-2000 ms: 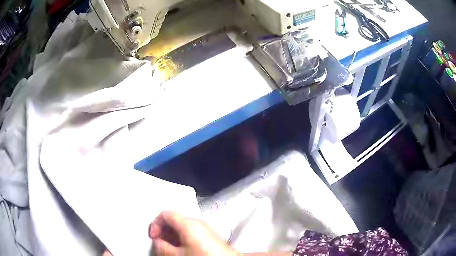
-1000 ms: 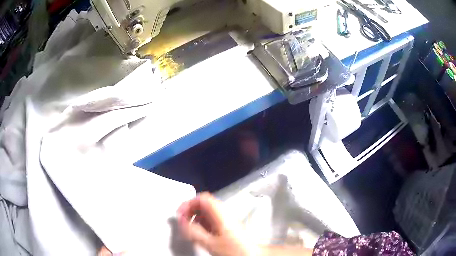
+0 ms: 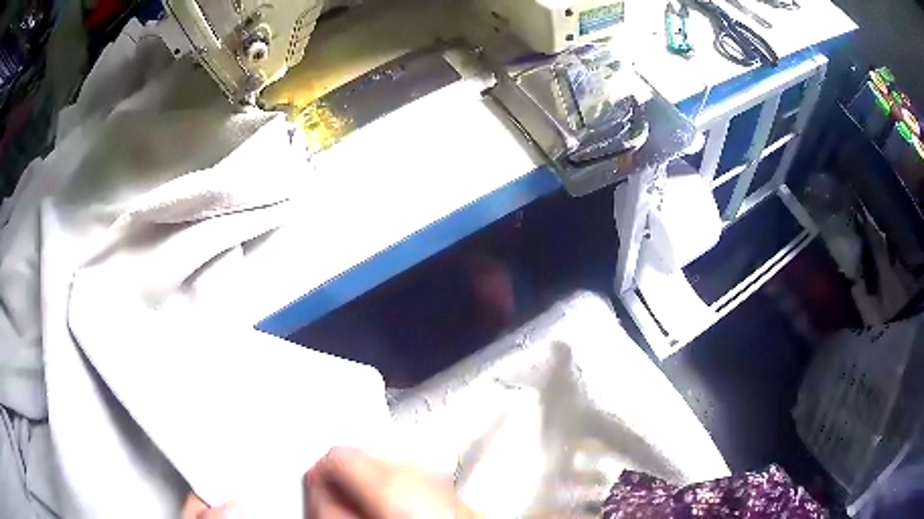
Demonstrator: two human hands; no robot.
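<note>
A large off-white fabric piece (image 3: 152, 335) is heaped left of the sewing machine (image 3: 258, 41), hangs over the table edge and spreads towards me. My right hand (image 3: 375, 492) is at the bottom centre on the fabric, its fingers curled and cut off by the lower edge. The overexposed cloth hides what its fingertips hold, if anything. Only a few fingertips of my left hand (image 3: 208, 510) show at the bottom left, at the fabric's edge. Another pale cloth part (image 3: 537, 426) lies right of my right hand.
A clear tray (image 3: 578, 112) with metal parts sits at the table's blue front edge (image 3: 405, 248). Black-handled shears (image 3: 740, 41) and a small bluish tool (image 3: 677, 30) lie at the table's right. A white frame (image 3: 740, 294) stands below. Coloured spools (image 3: 894, 101) are at the far right.
My right hand moved up and right, then back down and left to the bottom edge. My left fingertips shifted slightly left. The view has shifted a little.
</note>
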